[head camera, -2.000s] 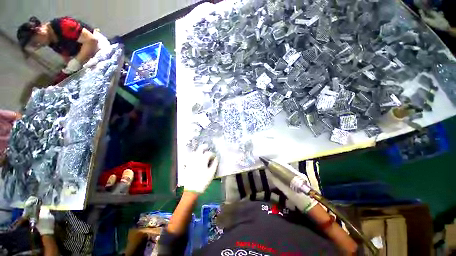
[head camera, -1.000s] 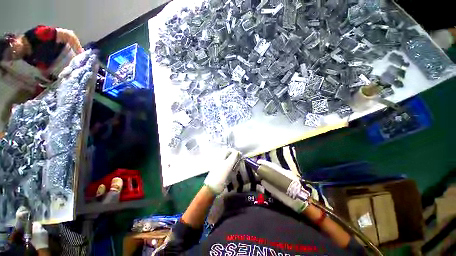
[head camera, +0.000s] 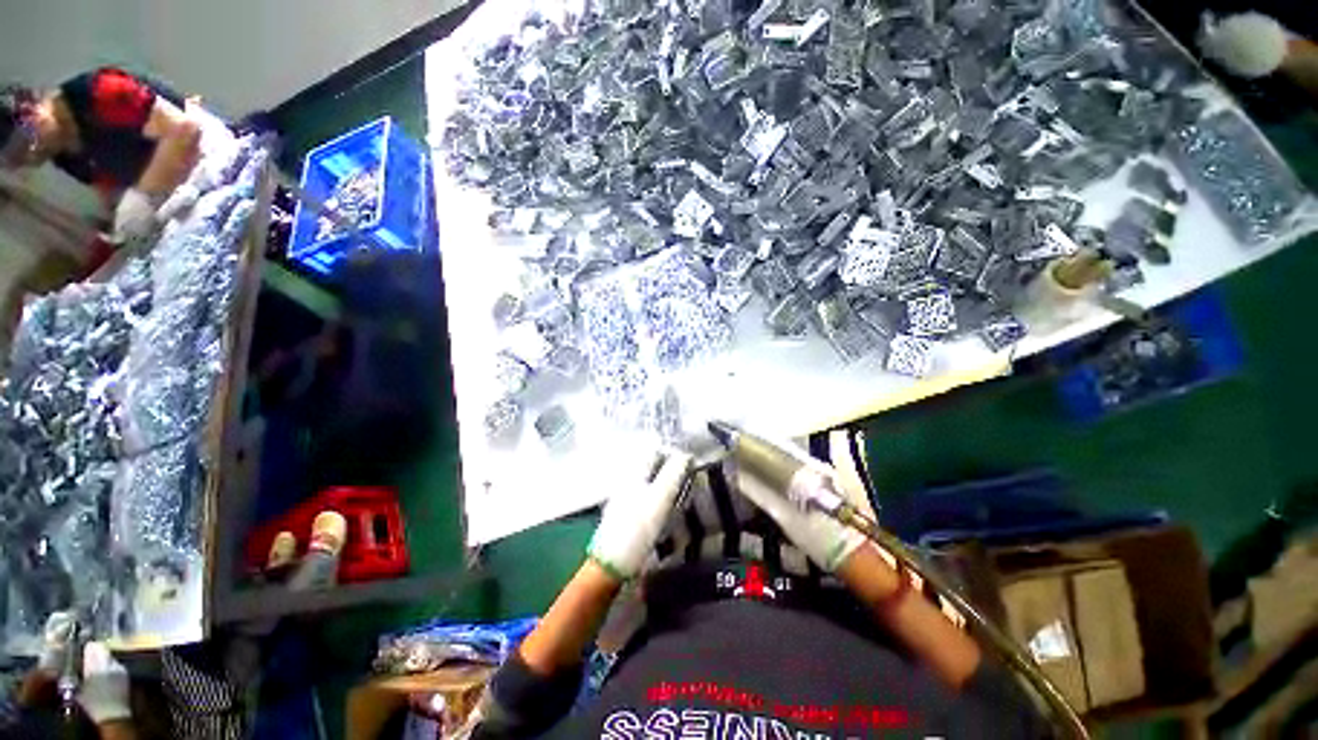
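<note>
My left hand (head camera: 642, 509), in a white glove, is at the table's front edge, its fingers closed around a small grey metal part (head camera: 697, 454) that is mostly hidden. My right hand (head camera: 795, 506), also gloved, holds a silver-tan air tool (head camera: 788, 470) with a dark narrow tip pointing up and left, just right of the left fingers. A brownish hose runs from its rear to the lower right. A large heap of grey metal parts (head camera: 867, 188) lies on the white table (head camera: 549, 484). A glittery pale patch (head camera: 651, 325) lies nearer me.
Blue crates stand left of the table (head camera: 362, 195) and under its right side (head camera: 1156, 354). A tan round thing (head camera: 1073, 275) sits near the right edge. A red crate (head camera: 369, 532), a cardboard box (head camera: 1077, 622) and a second loaded table (head camera: 159, 506) are around. Other people's gloved hands show left and upper right.
Over the two seconds, my left hand left the tabletop and came close to the tool at the front edge. Since one second ago, the tool tip has shifted slightly up.
</note>
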